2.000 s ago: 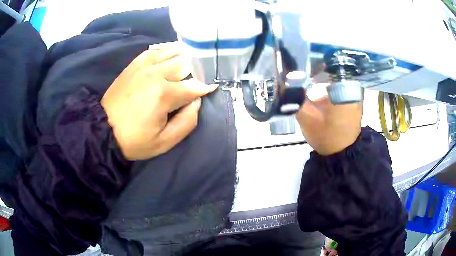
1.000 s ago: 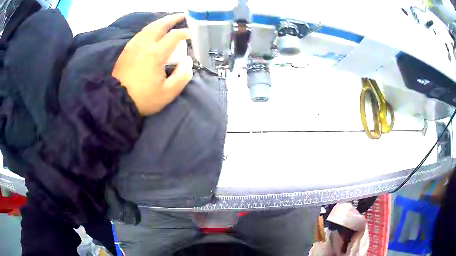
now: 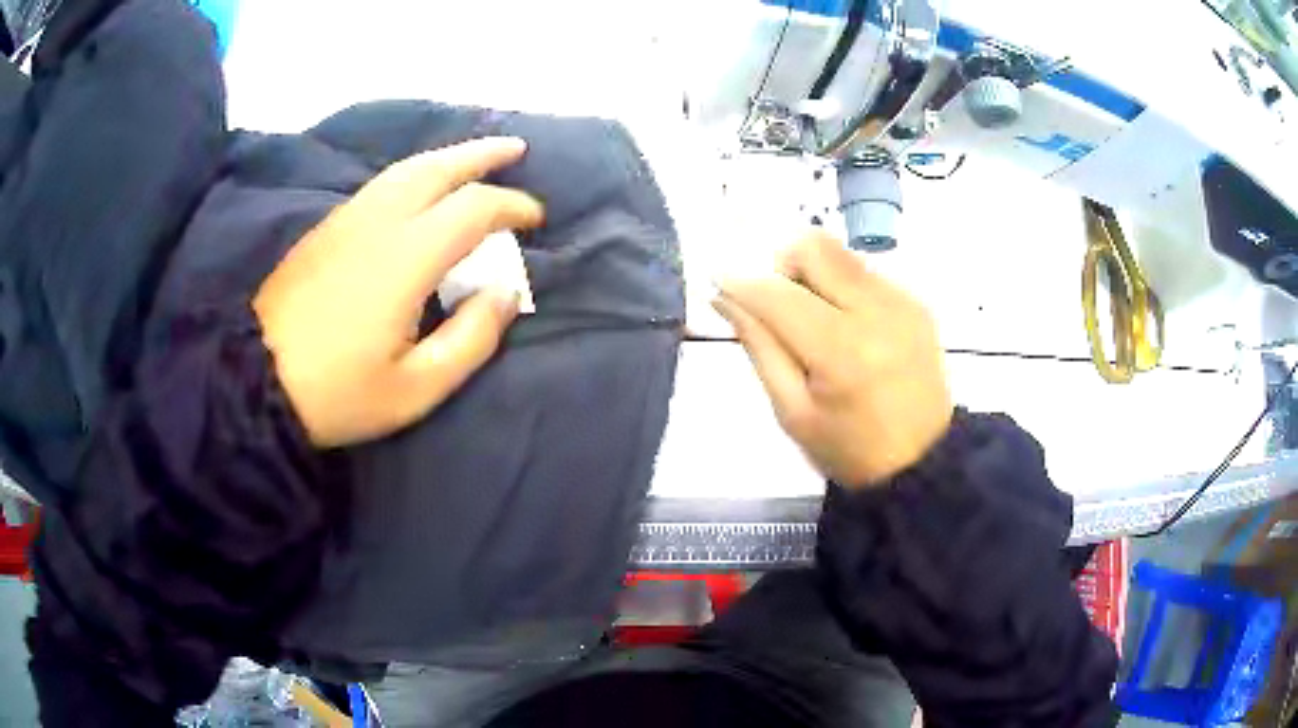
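Note:
The dark garment piece lies on the left of the white table, its curved right edge away from the needle area. My left hand rests on the cloth, thumb and fingers around a small white patch; part of the patch is hidden by the fingers. My right hand is just right of the cloth edge, thumb and index fingertips together; I cannot tell whether something thin is between them. The sewing machine head is above and right of the cloth, with its presser foot area beyond the cloth.
Gold-handled scissors lie at the right of the table. A grey knob sits on the machine front. A measuring tape runs along the front edge. A blue plastic stool stands on the floor at right.
The garment has moved away from the needle, toward me. My left hand has moved down with it. My right hand, out of sight one second ago, is back beside the cloth edge.

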